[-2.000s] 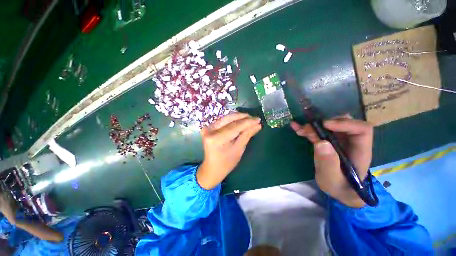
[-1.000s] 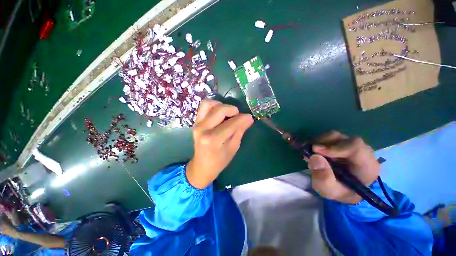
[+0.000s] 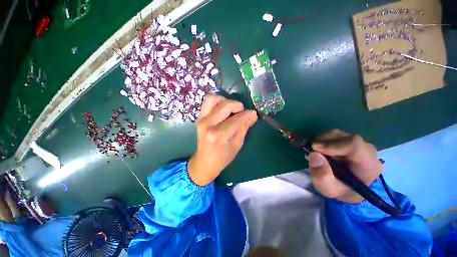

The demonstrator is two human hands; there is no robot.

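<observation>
A green circuit board (image 3: 262, 84) with a silver-grey area lies on the dark green bench mat in front of me. My right hand (image 3: 346, 165) holds a black soldering iron (image 3: 351, 184), its thin tip at the board's lower left corner. My left hand (image 3: 220, 135) has its fingertips pinched together at that same corner. What the fingertips pinch is too small or hidden to tell; a thin lead shows just above them. A large heap of small white components with red leads (image 3: 168, 75) lies left of the board, beside my left hand.
A cardboard pad (image 3: 426, 80) with rows of specks and silver wire strands lies at right. Loose white components (image 3: 276, 29) lie beyond the board. A smaller dark red heap (image 3: 112, 133) lies left. A pale rail (image 3: 75, 88) borders the belt. A black fan (image 3: 95, 235) and another person's blue sleeve show lower left.
Since two seconds ago, the iron's tip has moved from right of the board down to its lower left corner. My left fingertips have stayed close to that corner. The view has also shifted.
</observation>
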